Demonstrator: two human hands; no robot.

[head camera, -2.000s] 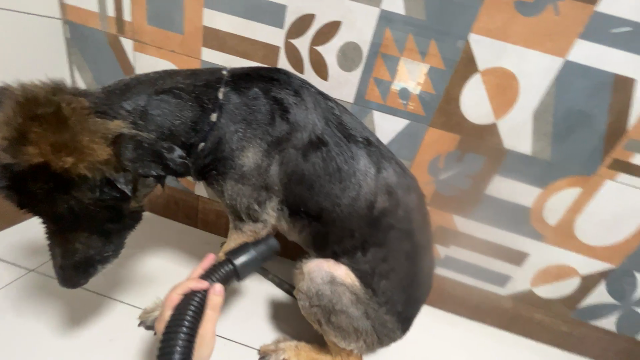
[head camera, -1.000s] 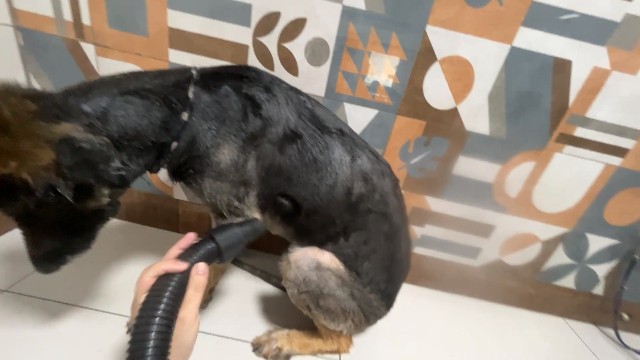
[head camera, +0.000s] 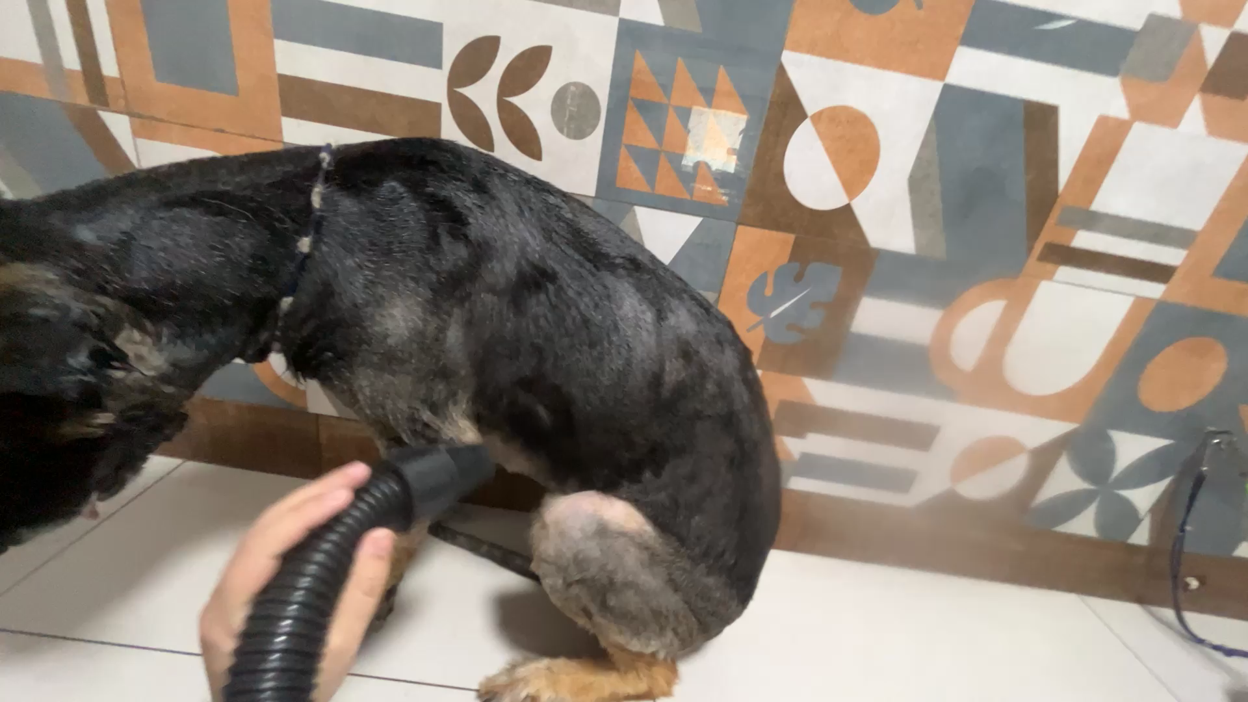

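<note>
My right hand holds a black corrugated hose from beneath, with the thumb on the right side and the fingers on the left. The hose's black nozzle points up and right at the dog's belly, close to the fur; whether it touches cannot be told. A short-coated black and tan dog sits curled with its back to the wall, its head cut off at the left edge. A thin dark and pale cord runs around its body behind the neck. My left hand is out of view.
Patterned tiles in orange, grey and white cover the wall, with a brown skirting at its foot. White floor tiles lie below the dog. At the far right a dark blue cord hangs from a metal fitting.
The dog's head, whole in view two seconds ago, is now partly cut off at the left. The nozzle stays near the belly, in my right hand. The view has shifted.
</note>
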